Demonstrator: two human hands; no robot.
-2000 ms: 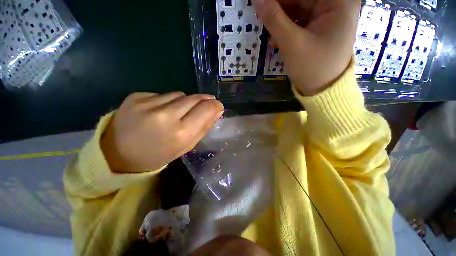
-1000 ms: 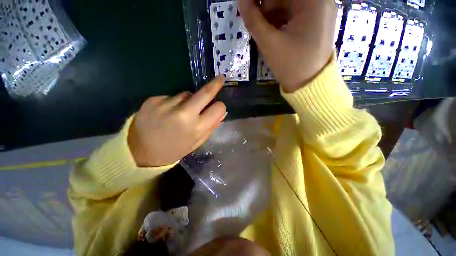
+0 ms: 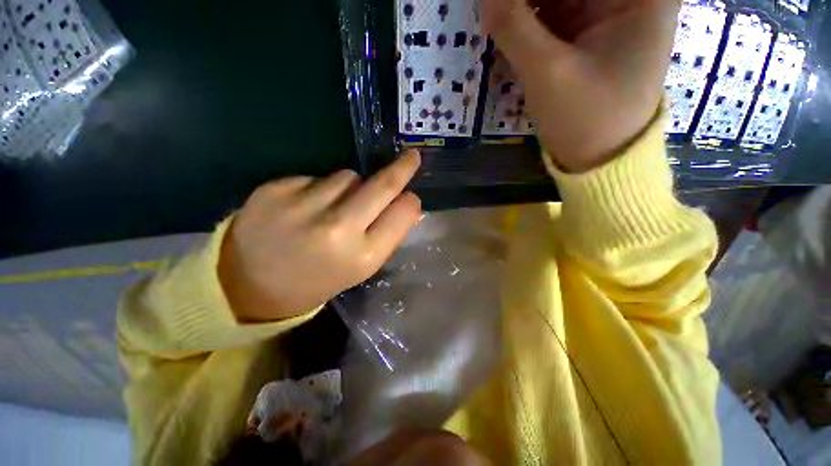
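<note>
White adhesive pads with dark holes (image 3: 441, 77) cover the circuit boards seated in the clear shiny tray (image 3: 368, 86). Gold board edges show along the pads' lower ends. My left hand (image 3: 319, 238) is at the tray's near left edge, its index finger extended to the corner of the leftmost board, with nothing seen in it. My right hand (image 3: 588, 77) is over the middle of the tray, cut off by the top edge. Its fingertips are out of the picture, so I cannot tell if it holds anything.
Sticker sheets on shiny clear film (image 3: 53, 77) lie at the far left on the dark green bench top (image 3: 228, 100). A clear film with small glints lies over my lap (image 3: 424, 309). A blurred grey shape (image 3: 802, 232) is at the right edge.
My left index finger has stretched out from a curled pose to the tray's near left corner. My right hand stays over the tray. The view shifted slightly.
</note>
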